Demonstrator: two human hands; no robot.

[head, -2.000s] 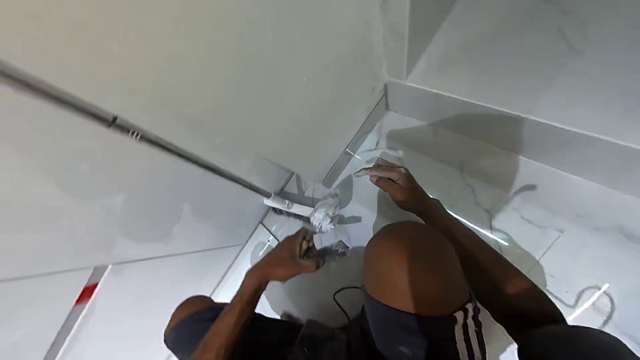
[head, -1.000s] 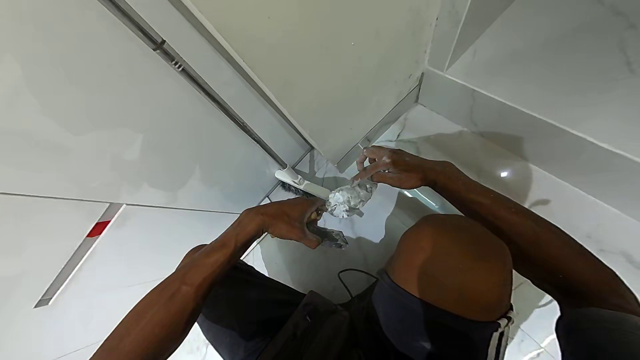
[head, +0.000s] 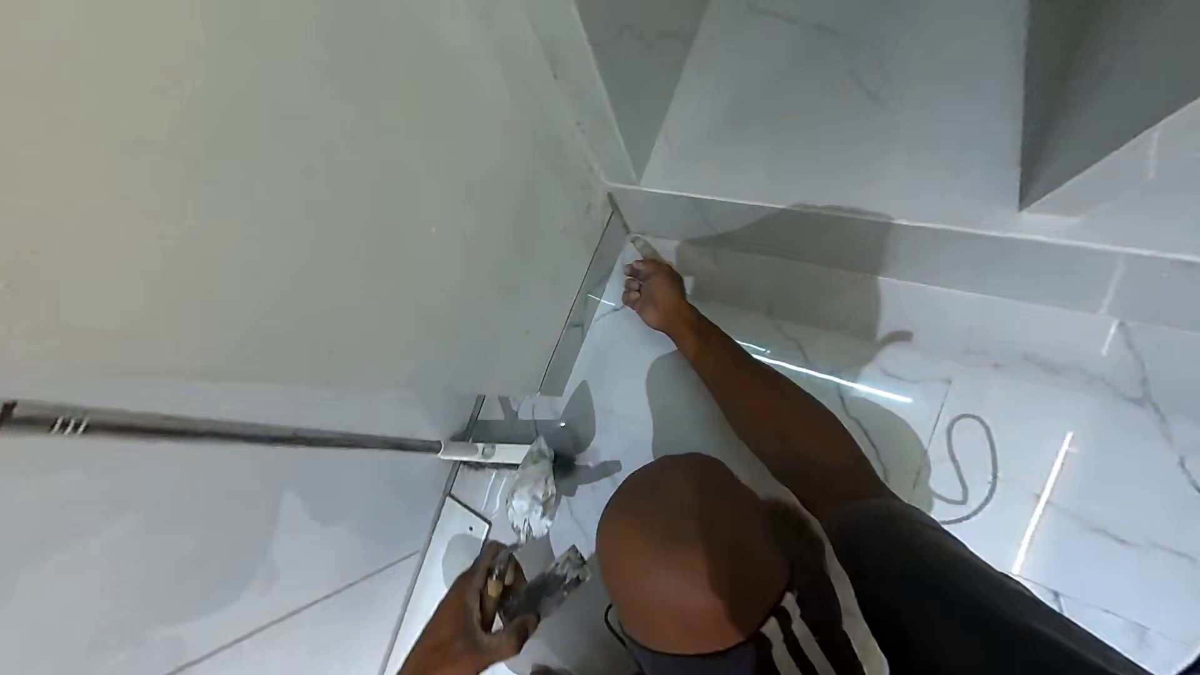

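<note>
My right hand (head: 656, 292) reaches to the inner corner of the tiled floor (head: 1012, 403), an extended finger at the joint where the grey skirting strips (head: 583, 309) meet. My left hand (head: 478, 609) is at the bottom, closed around a putty knife (head: 548, 586) whose blade is smeared with pale paste. A crumpled clear plastic bag with white material (head: 532, 492) lies above that hand, against the white head of a long-handled brush (head: 483, 453). Whether my right hand holds anything small cannot be made out.
The brush's grey pole (head: 234, 431) runs left across the wall. A pale panel (head: 281, 187) rises at upper left. A tiled ledge (head: 844, 230) borders the floor at the top right. My bent knee (head: 694, 553) is between my arms. A grey cord-like loop (head: 992, 469) shows at right.
My right hand has moved from beside the plastic bag to the floor corner. My left hand has drawn back from the bag with the putty knife. The view has shifted.
</note>
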